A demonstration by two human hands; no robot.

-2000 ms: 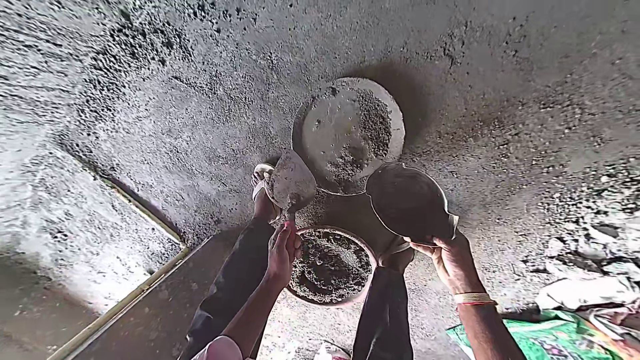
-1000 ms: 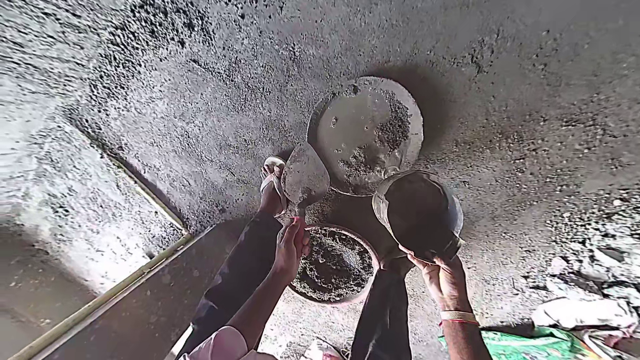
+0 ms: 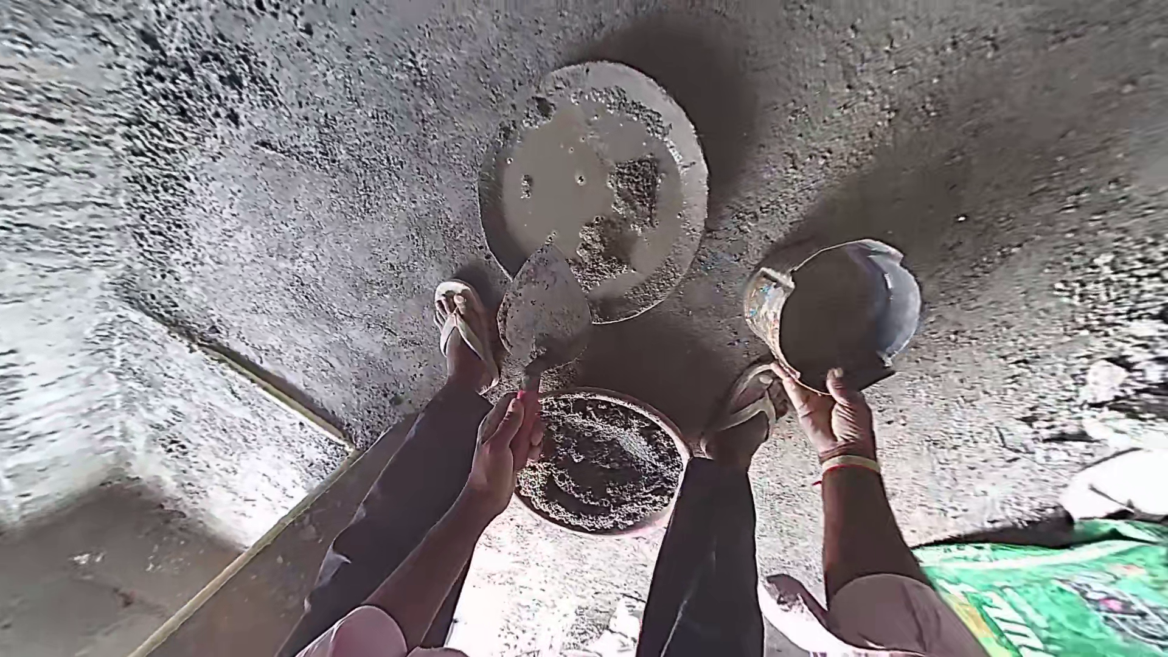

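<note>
My left hand [image 3: 504,447] grips the handle of a pointed masonry trowel [image 3: 546,306], whose blade overlaps the lower left rim of a round pan [image 3: 695,196]. Cloudy liquid and dark, grainy clumps lie in that pan. At the right, my right hand [image 3: 832,411] holds a small, broken-edged bucket [image 3: 899,306] by its near rim; its inside is dark, and I cannot tell what it holds. A second round pan [image 3: 671,522] with dark, wet-looking mix sits between my legs, below the trowel.
My sandalled feet stand on the rough floor, left [image 3: 464,333] and right [image 3: 748,411]. A green printed sack [image 3: 1049,584] lies at lower right, below pale rubble [image 3: 1104,379]. A long thin strip [image 3: 246,557] edges the lower left.
The bucket in my right hand has moved right, away from the liquid-filled pan, and its opening has turned. The trowel remains in my left hand near that pan's rim.
</note>
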